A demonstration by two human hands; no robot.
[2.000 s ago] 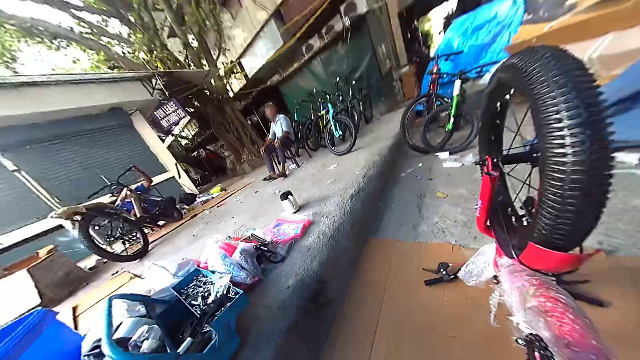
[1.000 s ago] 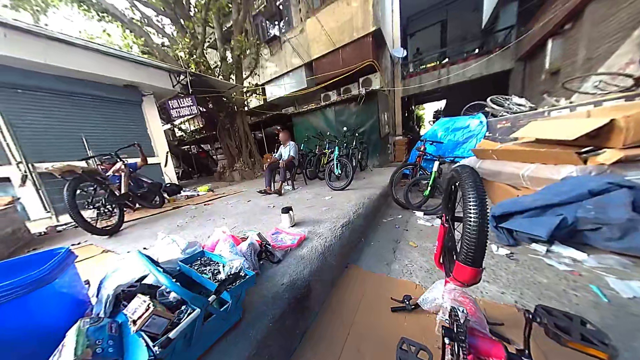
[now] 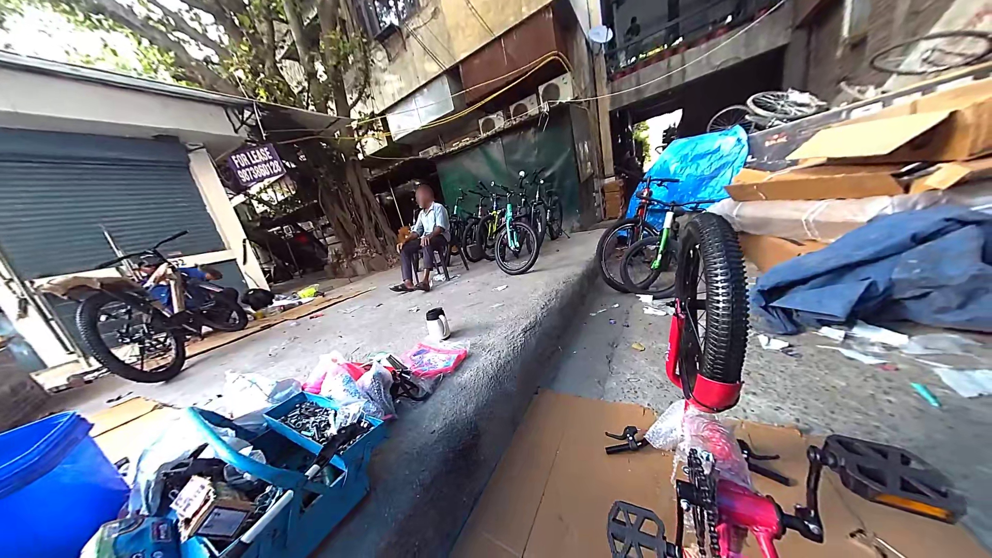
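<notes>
Neither my left hand nor my right hand shows in the view. Upside down in front of me at the lower right is a red bicycle frame (image 3: 740,504), partly in clear plastic wrap. Its knobby black tyre (image 3: 717,302) points upward, held in the red fork (image 3: 713,394). A black pedal with an orange reflector (image 3: 891,477) is on the right crank, and another black pedal (image 3: 639,531) is at the left beside the chain (image 3: 701,496). Handlebar ends with brake levers (image 3: 626,442) rest low over the cardboard sheet (image 3: 535,480).
A blue toolbox (image 3: 341,492) with small metal parts stands on the raised concrete ledge, beside a blue bin (image 3: 54,473). Beyond are a white mug (image 3: 438,324), a seated person (image 3: 425,236) and parked bicycles (image 3: 515,236). A blue cloth (image 3: 883,267) and cardboard boxes (image 3: 837,182) lie right.
The view has levelled and swung, bringing the pedals, crank and more of the toolbox into sight. No hand shows in any of the frames.
</notes>
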